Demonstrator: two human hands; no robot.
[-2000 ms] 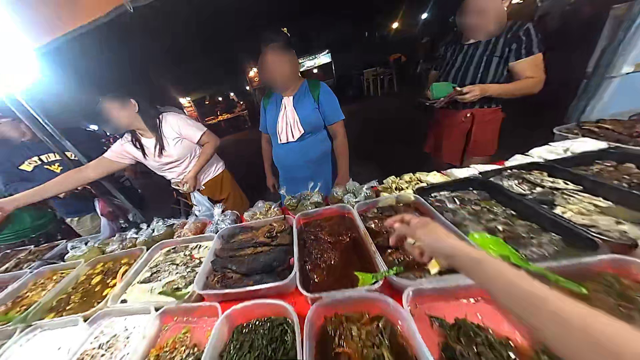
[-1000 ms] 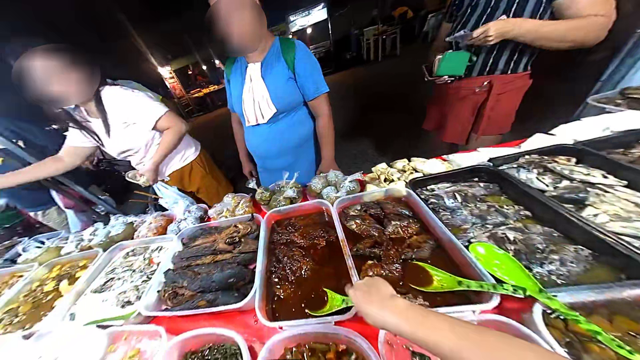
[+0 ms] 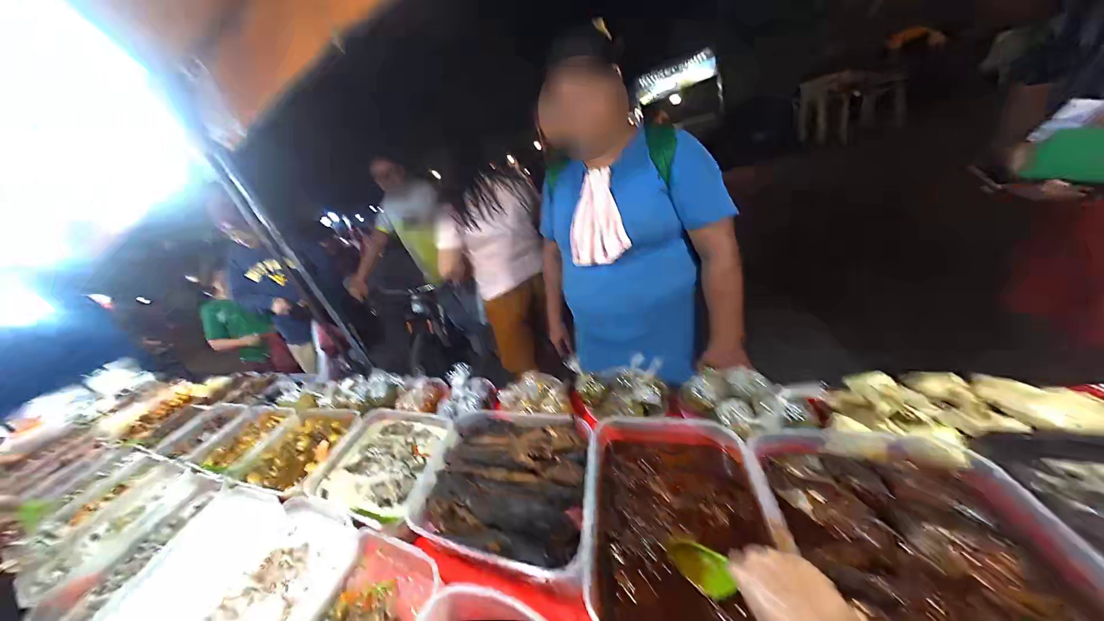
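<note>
My right hand (image 3: pixel 789 586) is at the lower right edge, over the rim between two tubs of dark sauce. It is closed on a green plastic spoon (image 3: pixel 705 569), whose bowl rests in the dark red-brown stew (image 3: pixel 681 500) of a clear plastic tub. Right of it stands a wider tub of meat or fish pieces in brown sauce (image 3: pixel 914 509). To the left is a tub of dark whole fish or similar pieces (image 3: pixel 509 492). The image is blurred. My left hand is out of view.
Tubs of a pale creamy dish (image 3: pixel 384 461) and yellow stew (image 3: pixel 297 450) stand left. Knotted plastic bags of food (image 3: pixel 621 388) line the far edge beside pale wrapped pieces (image 3: pixel 940 401). Across the display stands a person in blue (image 3: pixel 638 259); others are behind. A metal pole (image 3: pixel 285 250) leans at left.
The view has turned left. The person in the pale pink top, who reached over the food at left, now stands farther back, turned away. My right hand stays at the spoon in the red-brown stew.
</note>
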